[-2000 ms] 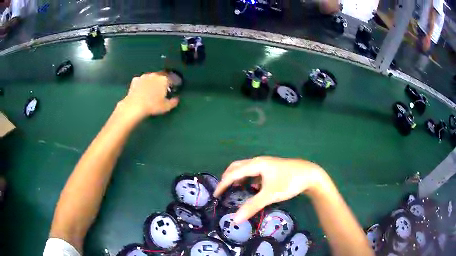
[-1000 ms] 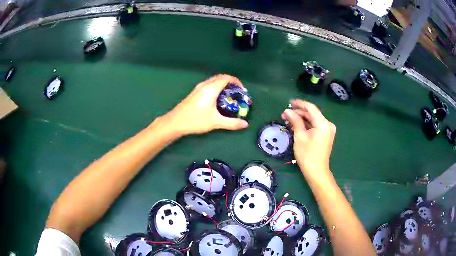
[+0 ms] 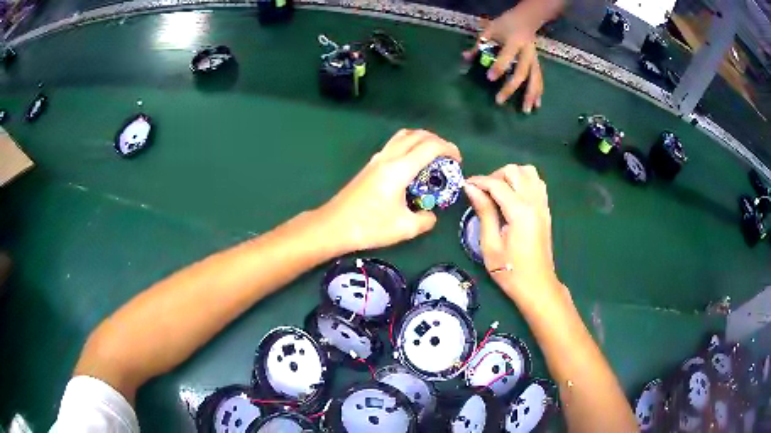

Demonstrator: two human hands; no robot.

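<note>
My left hand (image 3: 380,194) holds a housing (image 3: 436,184) with its blue ring-shaped circuit board facing up; a green-yellow part shows on it. My right hand (image 3: 516,220) has thumb and forefinger pinched at the board's right edge; the plug between them is too small to tell clearly. An end cover (image 3: 472,233) with a pale grey face is partly hidden behind my right hand. A pile of end covers (image 3: 434,338) with thin red leads lies near me, below both hands.
Another person's hand (image 3: 511,59) is over a housing at the far edge. More housings (image 3: 341,73) and covers (image 3: 134,135) lie across the green surface (image 3: 211,186). A second cover pile (image 3: 697,385) is at right, a carton flap (image 3: 12,159) at left, a metal post (image 3: 695,59) at upper right.
My left hand has carried the housing right, close to my right hand, and turned its board up. The parts on the far side have shifted right. Another person's hand has come in.
</note>
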